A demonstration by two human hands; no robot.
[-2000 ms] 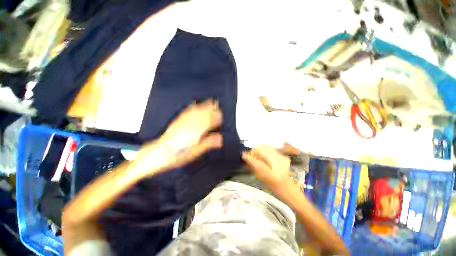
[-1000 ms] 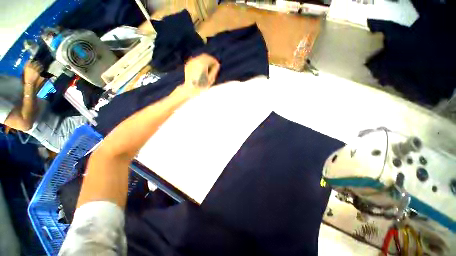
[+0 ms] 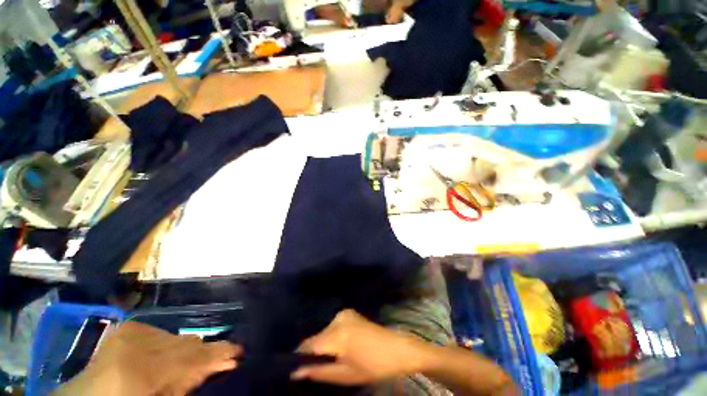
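Note:
A dark navy garment piece [image 3: 329, 213] lies on the white table beside the machine and hangs over the front edge into the lap. My left hand [image 3: 151, 360] is at the lower left, blurred and partly cut off, with its fingertips at the dark cloth. My right hand [image 3: 353, 352] grips the cloth in the lap, its fingers bent into it. The white and blue sewing machine [image 3: 496, 139] stands at the right of the cloth. Scissors [image 3: 465, 203] with a red and a yellow loop lie on the machine bed.
A long navy strip [image 3: 178, 178] lies along the table's left side. A blue crate [image 3: 504, 309] at the lower right holds red and yellow packets. Another blue crate [image 3: 54, 325] stands at the lower left. Cardboard [image 3: 260, 89] and other machines are behind. A person's hands [image 3: 395, 11] show at the top.
My left hand has come back from the navy strip to the lap. My right hand has come into view. The navy piece is drawn down toward the lap, and the view has turned right.

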